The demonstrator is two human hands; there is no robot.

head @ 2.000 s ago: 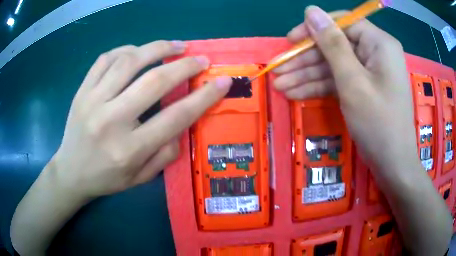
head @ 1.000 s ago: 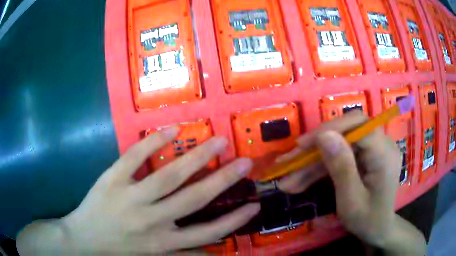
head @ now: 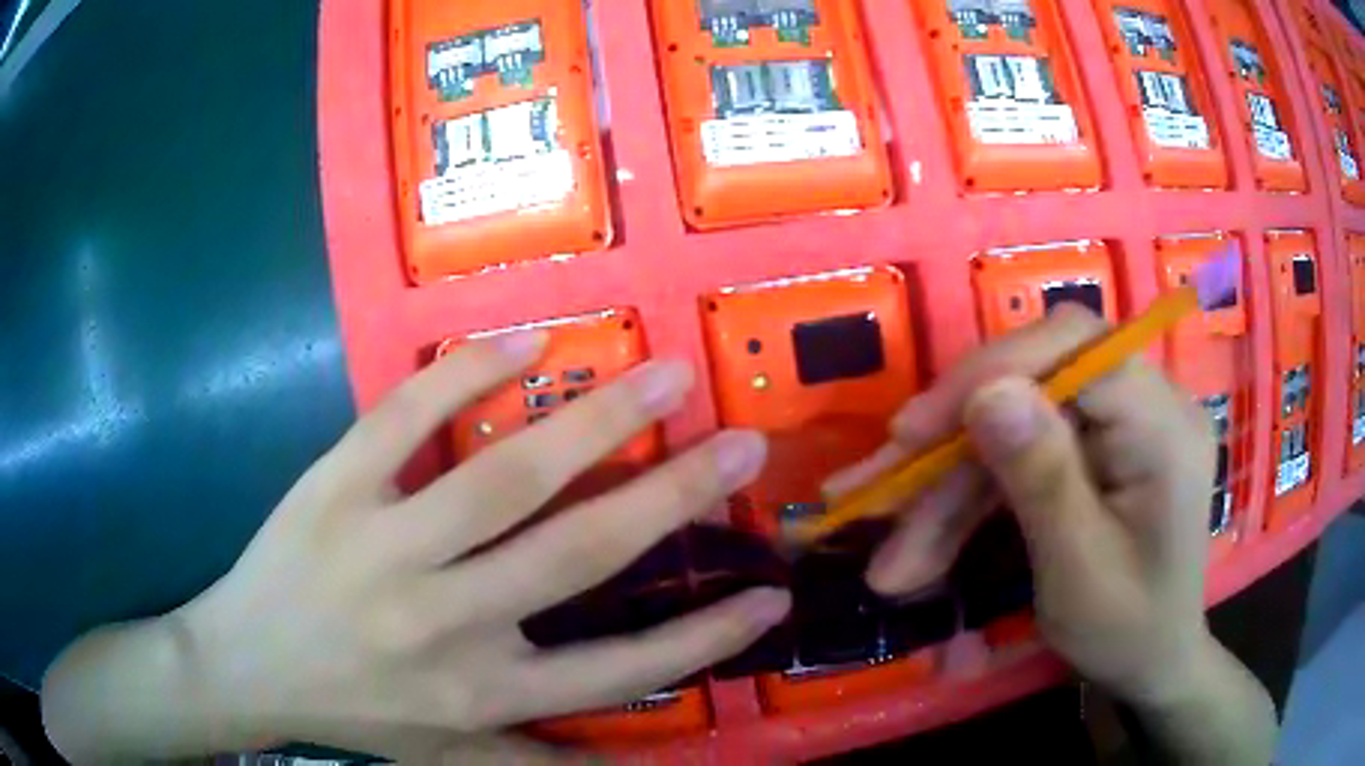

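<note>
My left hand point(head: 449, 539) lies spread, palm down, over a dark sticker sheet point(head: 734, 614) and the upper part of an orange phone housing point(head: 576, 392) with bare grille slots. My right hand point(head: 1063, 494) holds a yellow-orange pointed stick point(head: 1033, 407) with a purple far end. Its tip is at the upper edge of the sheet, close to my left fingers; whether it touches a pad I cannot tell. The housing beside it point(head: 756, 322) has a black pad point(head: 838, 350) at its upper end. The sheet covers the lower parts of both housings.
The pinkish-red foam tray point(head: 651, 255) holds two rows of orange housings. The far row shows card holders and white labels point(head: 779, 138). More near-row housings at right bear black pads point(head: 1073, 301). A dark green bench surface point(head: 165, 299) lies left of the tray.
My hands have moved from the top of a far-row housing to the sheet over the near row. In the last second the tray has shifted slightly upward in view and the stick tip slightly right.
</note>
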